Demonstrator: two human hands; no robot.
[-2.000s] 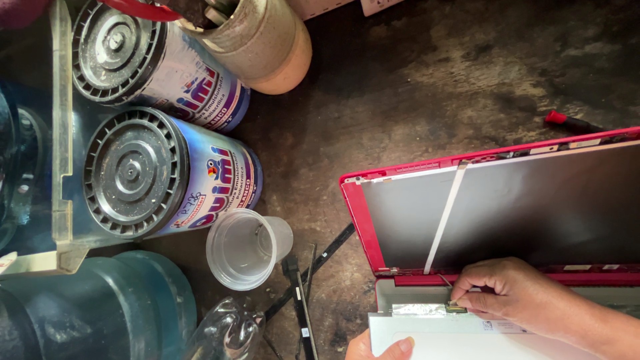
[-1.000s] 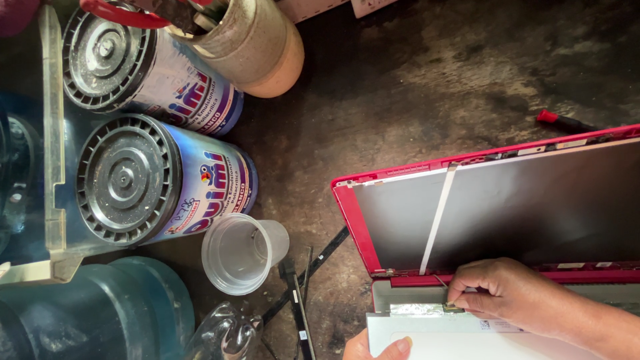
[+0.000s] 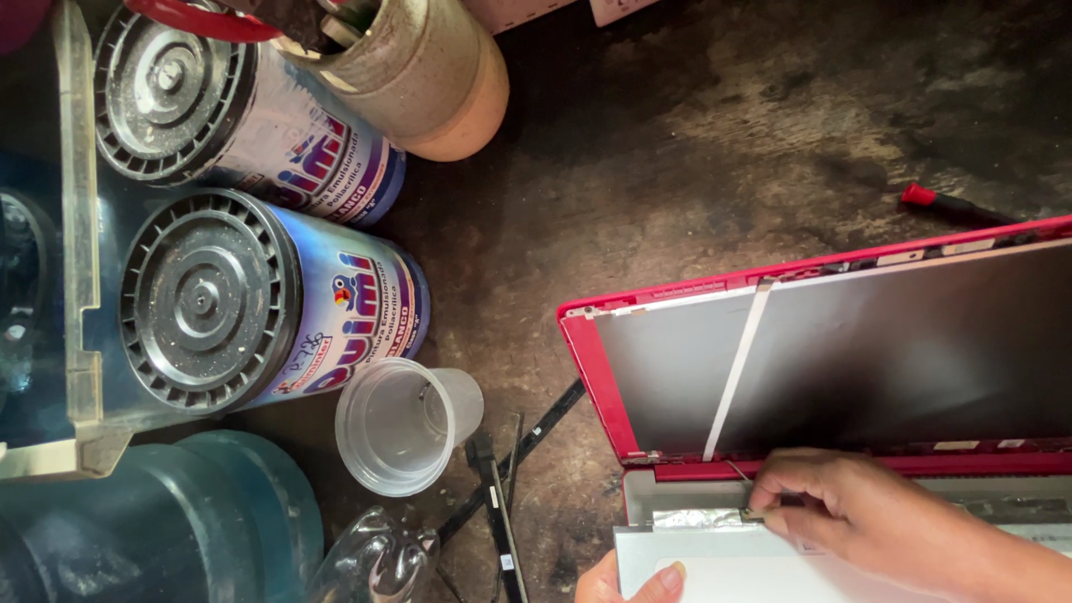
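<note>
A red laptop lid (image 3: 591, 377) stands open with its bezel off, a dark panel (image 3: 854, 352) inside and a pale strip (image 3: 737, 368) running across it. Below it, over the laptop's base, lies a white and silver flat panel (image 3: 720, 578), which looks like an LCD screen seen from behind. My left hand (image 3: 636, 582) grips that panel's left corner, thumb on top. My right hand (image 3: 846, 511) pinches a small connector (image 3: 751, 515) at the end of a thin cable (image 3: 737, 471), against the foil tape (image 3: 697, 519) on the panel's edge.
Paint cans (image 3: 352, 310) stand at the left near a clay-coloured pot (image 3: 435, 75) of tools. A clear plastic cup (image 3: 402, 427), black trim strips (image 3: 502, 528), a clear plastic bottle (image 3: 377, 557) and a large blue jug (image 3: 159, 519) lie nearer. A red-tipped screwdriver (image 3: 946, 205) rests behind the lid.
</note>
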